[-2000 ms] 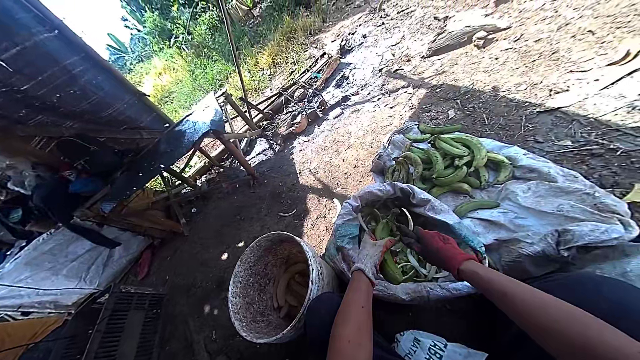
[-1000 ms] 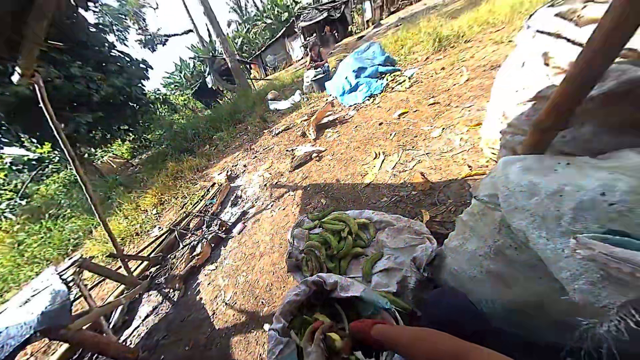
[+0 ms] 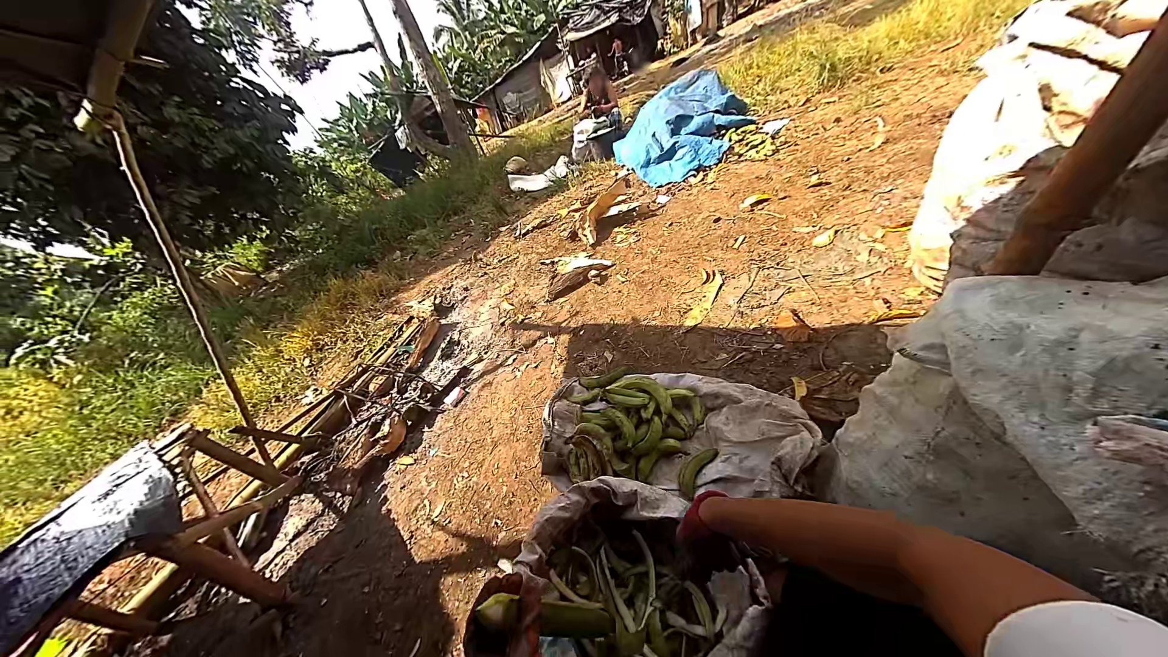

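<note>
An open woven sack (image 3: 593, 500) with green peels and plantains inside stands at the bottom centre. At its lower left rim my left hand (image 3: 529, 607), gloved and partly cut off by the frame, is closed around a green plantain (image 3: 579, 619). My right hand (image 3: 707, 538), in a red and dark glove, reaches into the sack at its right side. Its fingers are in shadow and hidden, so what they touch cannot be told. Just beyond, several green plantains (image 3: 639, 424) lie piled on a spread whitish sack (image 3: 762, 429).
Large filled white sacks (image 3: 949, 438) and a wooden pole (image 3: 1086, 155) stand at right. A wooden pole frame (image 3: 228, 465) is at left. Farther off are a blue tarpaulin (image 3: 680, 123), a seated person (image 3: 598, 96) and a shelter (image 3: 538, 78).
The view has swung upward since the oldest frame, and the bucket has left it. Since one second ago my left hand has moved to the left rim and my right hand toward the right rim.
</note>
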